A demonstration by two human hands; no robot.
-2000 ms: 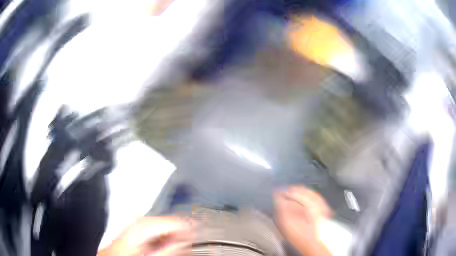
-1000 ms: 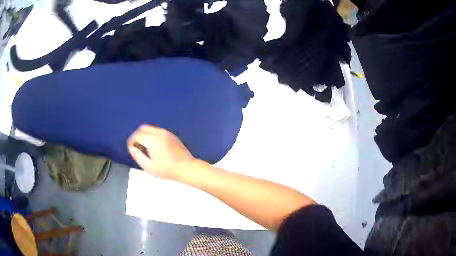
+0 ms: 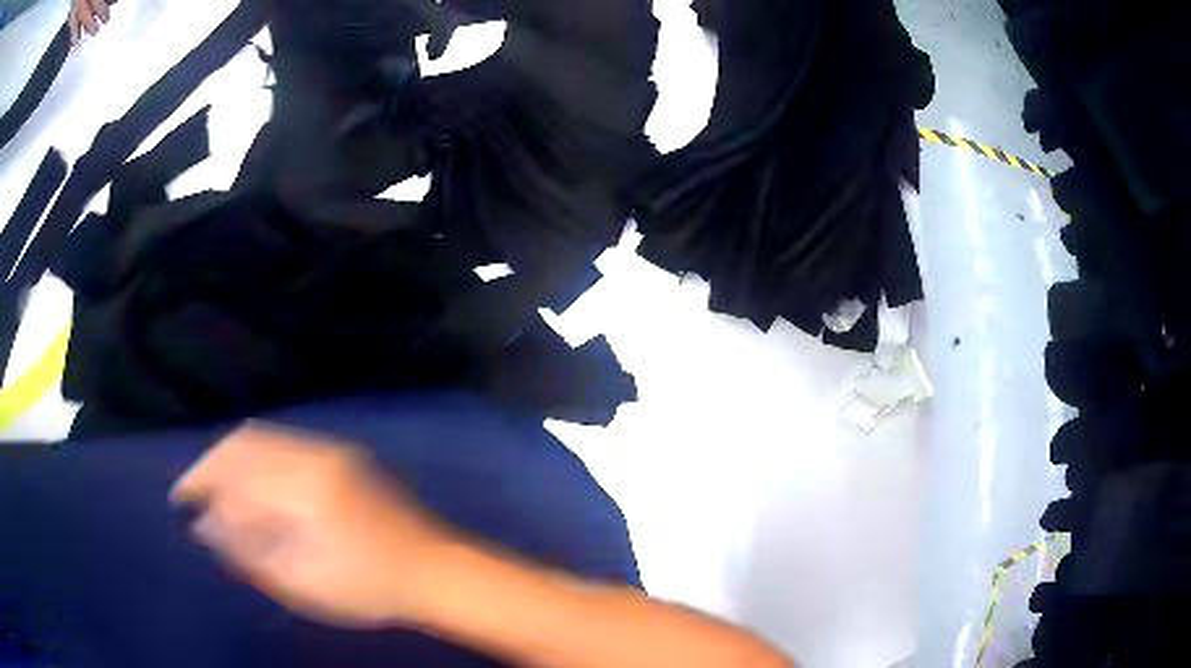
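My right hand (image 3: 307,522) reaches in from the lower right over the blue padded board (image 3: 509,476). It is blurred with the fingers curled, and I cannot tell whether it holds anything or touches the board. The board's rounded end faces right, and its left and lower parts are cut off by the picture's edge. Black cut pieces (image 3: 261,313) lie heaped just beyond the board on the white table (image 3: 810,509). My left hand is not in view.
More black cloth (image 3: 797,170) lies on the table's far side, beside crumpled whitish paper (image 3: 888,389). Another person's hand (image 3: 89,16) shows at the top left. Dark garments (image 3: 1130,326) line the right side, across grey floor (image 3: 986,287) with yellow-black tape (image 3: 986,153).
The blurred first view has given way to the table. Since one second ago the board sits lower and further left in the picture, and my right hand is lower left, still over it.
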